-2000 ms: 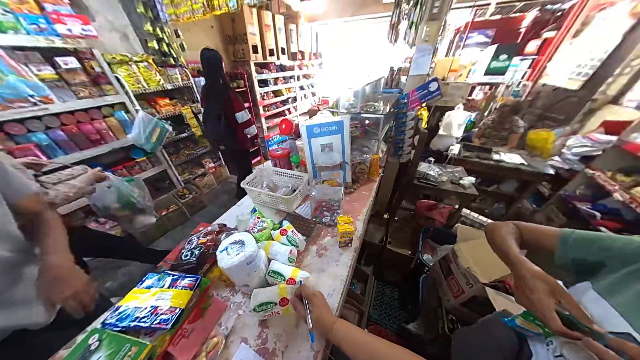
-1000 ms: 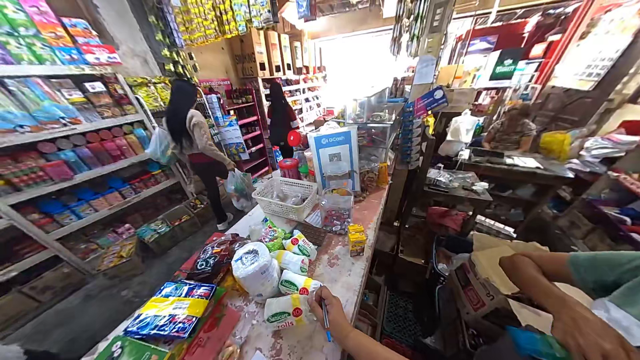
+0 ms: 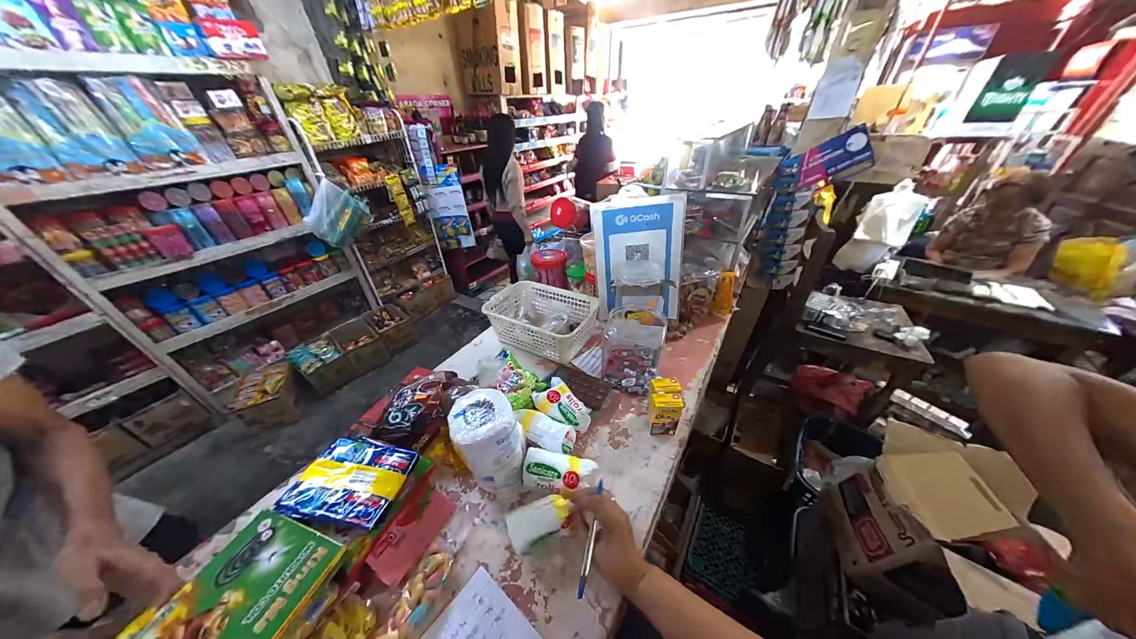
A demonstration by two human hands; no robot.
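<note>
My right hand [image 3: 612,537] holds a blue and silver pen [image 3: 589,541] at the counter, its fingertips at the yellow end of a white wrapped tissue roll [image 3: 532,524]. Several more Sanicare tissue rolls [image 3: 557,468] lie behind it, beside a larger wrapped roll [image 3: 488,439] standing upright. To their left are a dark plastic pack [image 3: 417,408], a blue and yellow bundle of sachets [image 3: 348,482] and a green mosquito coil box [image 3: 264,572]. A sheet of paper with handwriting [image 3: 488,612] lies at the bottom. My left hand is out of view.
A white plastic basket [image 3: 543,324], a clear tub [image 3: 634,351], small yellow boxes [image 3: 666,408] and a framed code sign [image 3: 637,253] stand farther back. Another person's hands [image 3: 111,559] are at left; a co-worker's arm [image 3: 1047,426] is at right, near an open carton [image 3: 923,506].
The person in the light top has walked farther down the aisle. The tissue roll by my hand now shows a plain side; its lettering showed before. The pen stays in my right hand.
</note>
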